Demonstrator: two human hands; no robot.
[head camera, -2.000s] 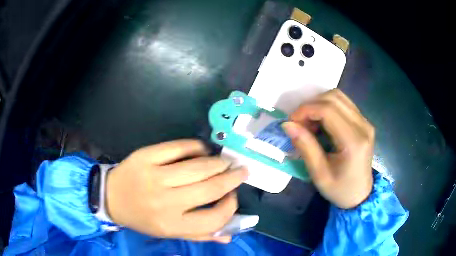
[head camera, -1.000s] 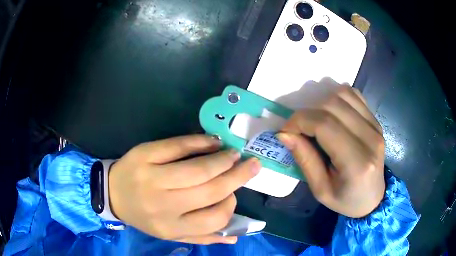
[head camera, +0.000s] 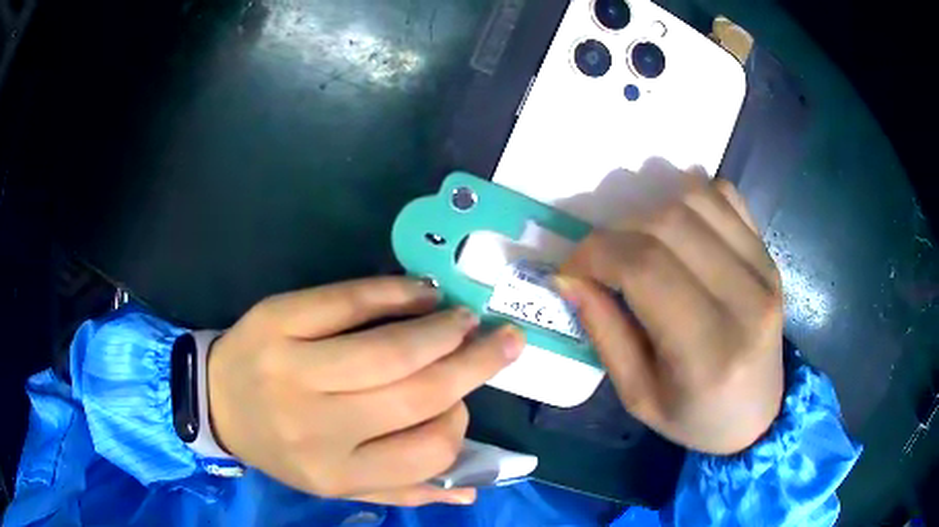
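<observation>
A white smartphone (head camera: 618, 134) lies back up, tilted, with three camera lenses at its top. The teal-green positioning template (head camera: 419, 229) lies across its lower back. My right hand (head camera: 680, 309) pinches a small printed label (head camera: 527, 305) with a CE mark between thumb and finger, at the template's cut-out window. The hand hides the template's right end. My left hand (head camera: 355, 386) presses its fingertips on the template's lower left edge and the phone. It also holds a folded whitish label sheet (head camera: 489, 465) under its lower fingers.
The dark locating fixture (head camera: 577, 420) lies under the phone on the worn dark-green bench mat (head camera: 257, 185). A tan-gold fixture stop (head camera: 733, 39) stands at the phone's top right corner. Blue sleeves and a wristband on the left wrist show at the bottom.
The label has come down flatter over the template window, and its print now shows. My left fingertips have moved further onto the template's edge. The view has shifted, cutting off the phone's top.
</observation>
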